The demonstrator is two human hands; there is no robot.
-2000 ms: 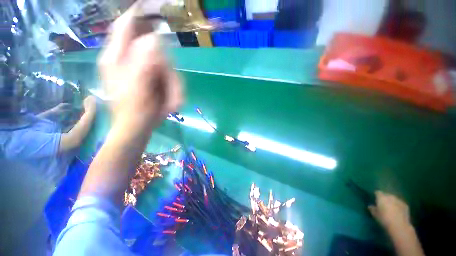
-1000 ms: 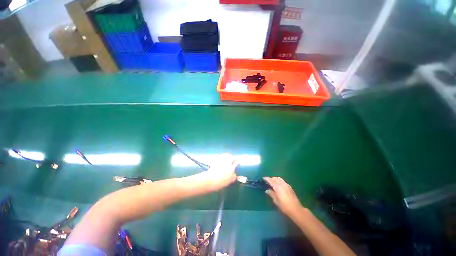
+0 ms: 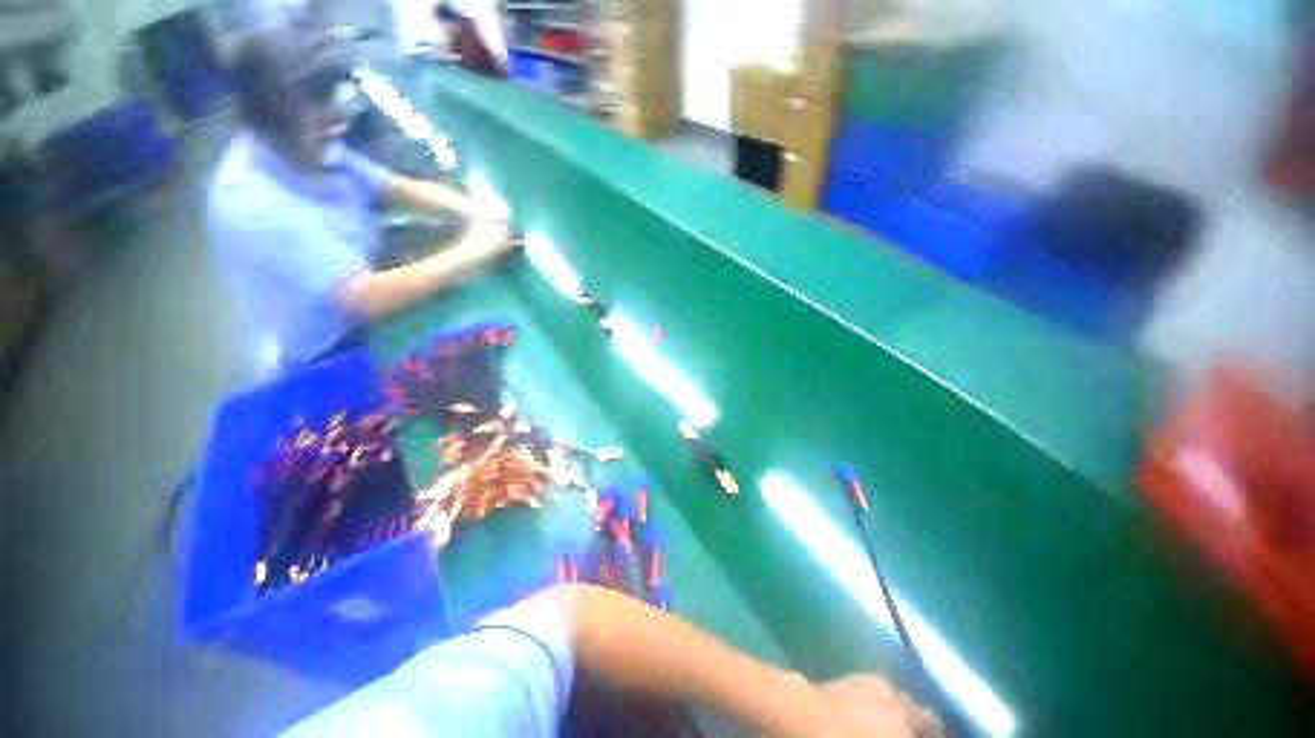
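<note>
A dark wire lead (image 3: 887, 584) with a red and blue tip lies slanting over the green conveyor belt. Its lower end meets the fingers of my left hand (image 3: 862, 707) at the bottom edge. My left hand is blurred and partly cut off, with its fingers closed around that end. My right hand is out of the picture. A short lead with a copper-coloured end (image 3: 710, 461) lies further along the belt.
A blue bin (image 3: 325, 613) full of leads stands at left, beside a heap of copper terminals (image 3: 498, 476) and red-tipped wires (image 3: 620, 541). A co-worker (image 3: 310, 252) in light blue reaches to the belt. A blurred orange-red tray (image 3: 1240, 490) is at right.
The view has swung left, bringing the co-worker and blue bin into sight. My right hand and its dark piece have left the picture. My left hand now shows at the bottom edge.
</note>
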